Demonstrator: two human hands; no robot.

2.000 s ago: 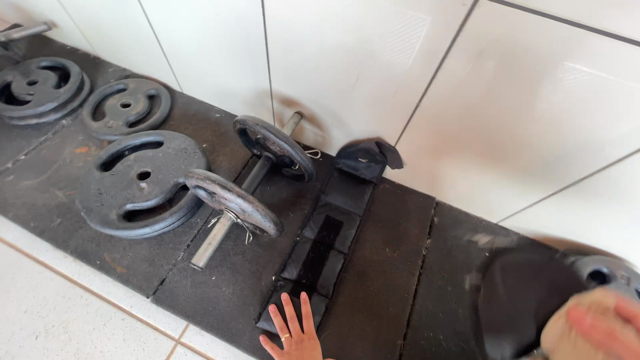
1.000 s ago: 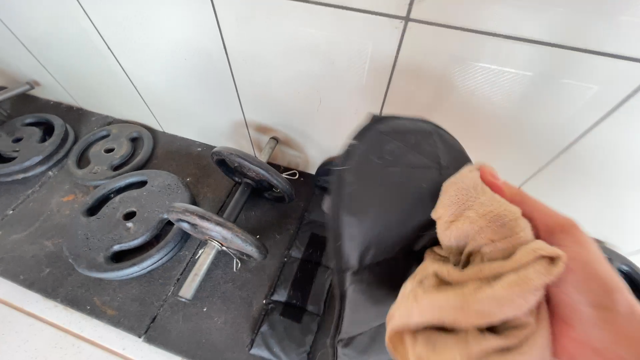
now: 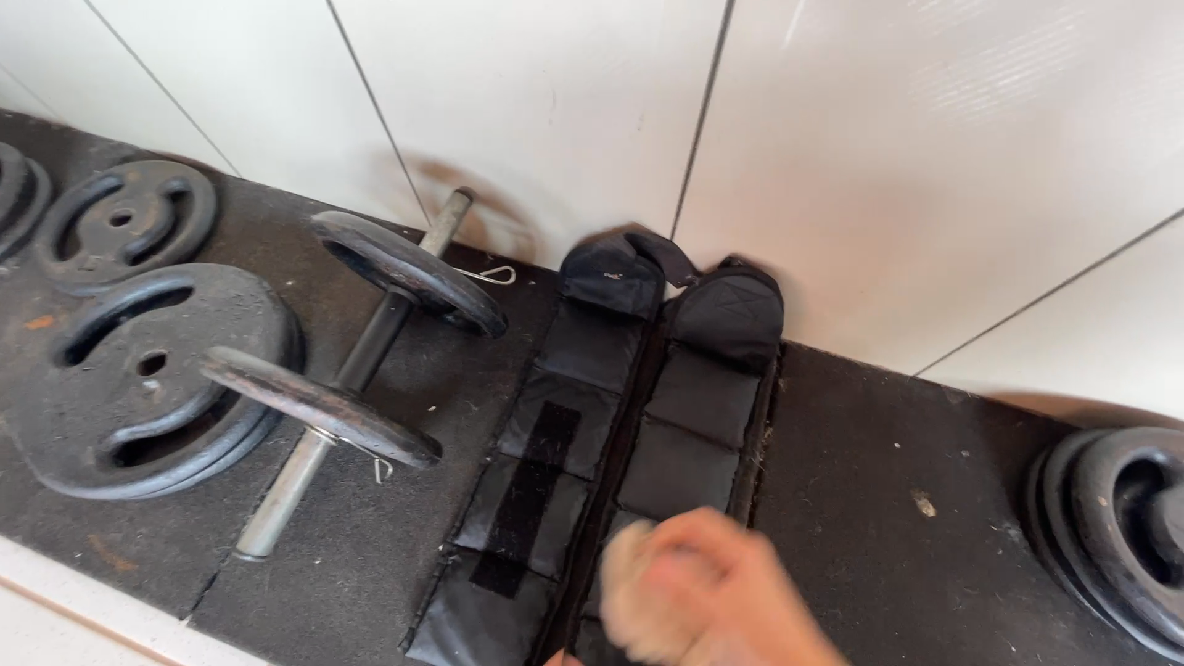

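My right hand (image 3: 731,583), blurred, is closed on a tan cloth (image 3: 634,587) over the lower part of the right black ankle weight (image 3: 694,398). Close beside it, the left black ankle weight (image 3: 555,435), with a hook-and-loop strip along its middle, lies on the black mat. Both have their upper ends by the tiled wall. Only a fingertip of my left hand (image 3: 561,659) shows at the bottom edge, near the lower ends of the two weights; what it does there is hidden.
A loaded dumbbell bar (image 3: 370,347) with spring clips lies left of the ankle weights. Farther left are stacked weight plates (image 3: 231,324) and a smaller plate (image 3: 129,222). More plates (image 3: 1128,518) stand at the right, by the white tiled wall (image 3: 879,185).
The second ankle weight, lifted in front of the wall a second ago, now lies beside the first. My right hand with the cloth has moved down onto it.
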